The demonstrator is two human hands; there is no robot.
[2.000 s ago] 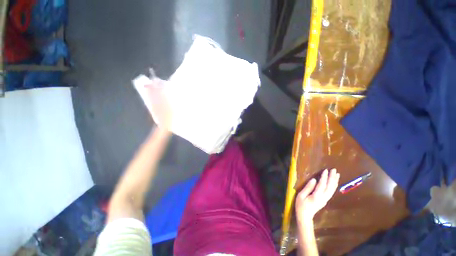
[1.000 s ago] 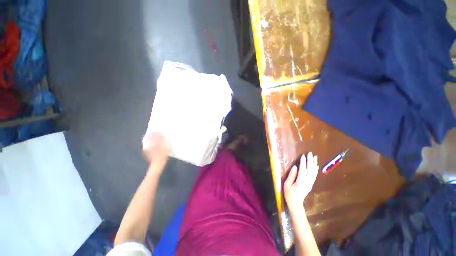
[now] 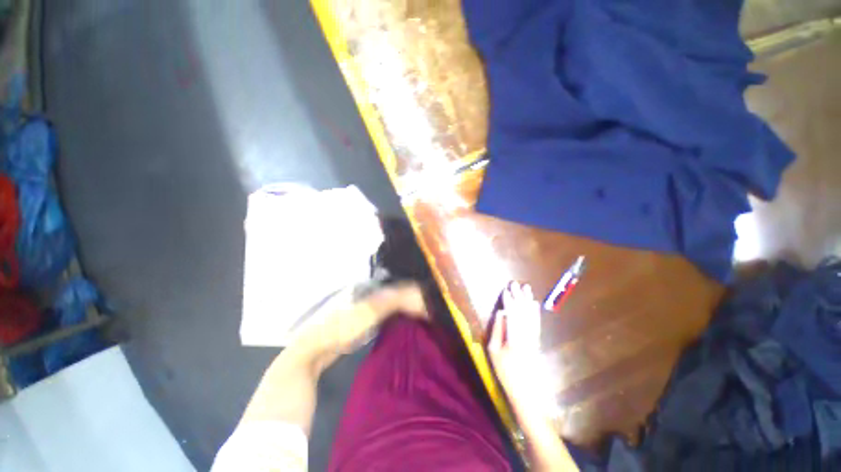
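A white square pad (image 3: 304, 267) is beside the table, above the grey floor and just beyond my knees. My left hand (image 3: 383, 309) is blurred and lies across the pad's near right corner, close to my maroon-clothed lap. Whether it grips anything is unclear. My right hand (image 3: 518, 323) rests on the brown tabletop (image 3: 636, 304) near its yellow-taped edge, thumb apart from the fingers, holding nothing visible. A slim red and white tool with dark parts, maybe a pen or seam ripper (image 3: 564, 284), lies just right of its fingertips, not touched.
A navy garment (image 3: 590, 157) is spread over the far part of the table. A dark garment heap (image 3: 756, 369) lies at the near right. Blue and red bundles (image 3: 32, 194) are at the far left, above a large pale sheet (image 3: 92, 424).
My left hand has moved from the pad's left side to its near right corner. The view has swung right. My right hand stays on the table beside the slim tool.
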